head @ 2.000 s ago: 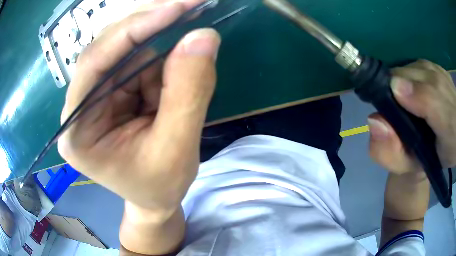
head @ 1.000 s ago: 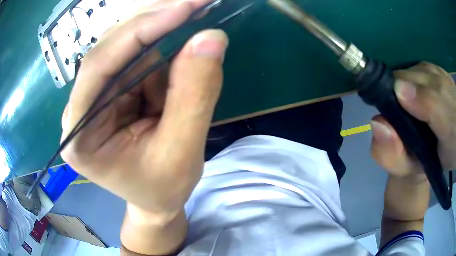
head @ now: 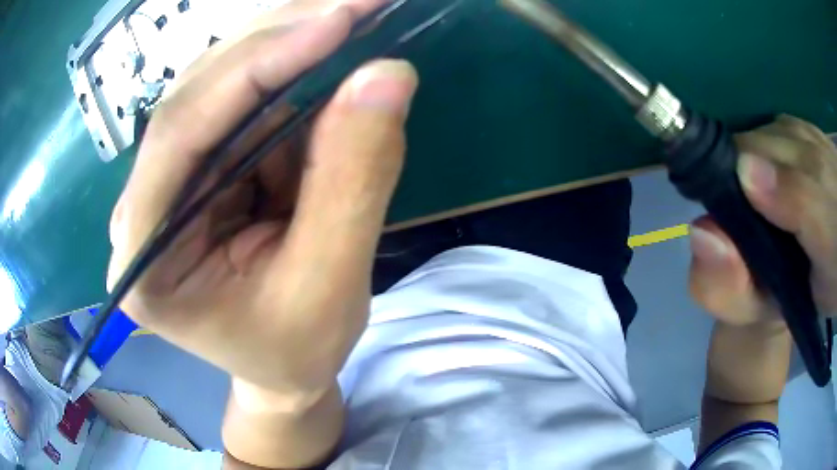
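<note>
My left hand holds long thin black tweezers between thumb and fingers. Their joined rear end points down to the left, and their tip end reaches the top edge of the picture. My right hand grips the black handle of a soldering iron with a knurled metal collar. Its silver barrel slants up to the left, and its tip is cut off by the top edge. A white-silver panel with holes lies at the upper left, partly hidden behind my left hand.
The green mat covers the bench up to its light brown front edge. My white shirt and dark trousers are below it. At the lower left are a blue object, another person's arm and a brown board or box. A yellow floor line shows.
The soldering iron and my right hand have shifted slightly right and down. The rear end of the tweezers has swung a little, and my left thumb has moved slightly right since the earliest frame.
</note>
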